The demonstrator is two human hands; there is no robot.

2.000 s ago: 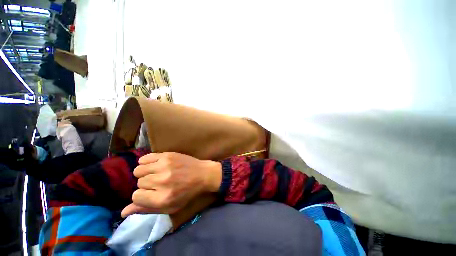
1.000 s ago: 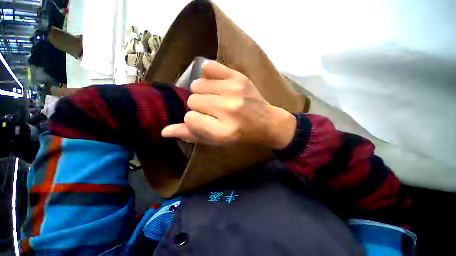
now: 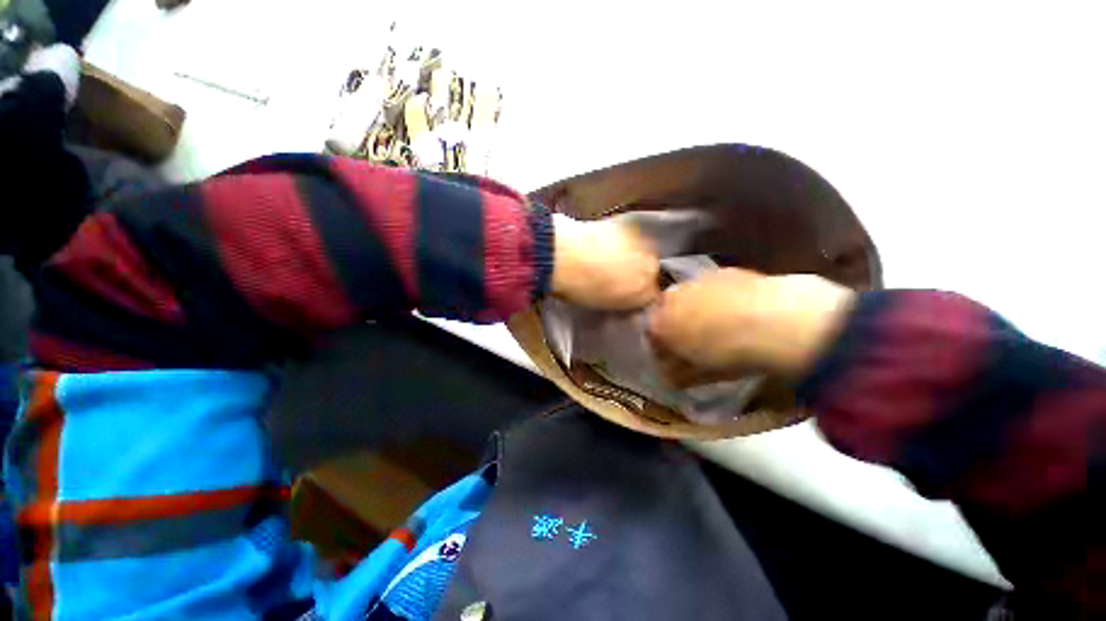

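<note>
A brown handbag (image 3: 788, 200) stands on the white table with its oval mouth open towards me. Crumpled white stuffing paper (image 3: 606, 346) lies inside it. My left hand (image 3: 606, 263) reaches into the mouth from the left, closed on the paper, with its fingertips hidden. My right hand (image 3: 740, 325) reaches in from the right, blurred, with its fingers bent onto the paper beside my left hand. The bag's bottom is hidden by the paper and hands.
A heap of tan and dark strap bundles (image 3: 425, 115) lies on the white table (image 3: 970, 146) beyond my left forearm. Another person's dark sleeve and hand (image 3: 55, 70) are at the far left, near a brown bag (image 3: 121, 115). A brown thing (image 3: 364, 503) shows below the table edge.
The bag has moved from against my body onto the table, its mouth now turned up. My right hand has gone from outside the mouth to inside, beside my left hand, which has come into view.
</note>
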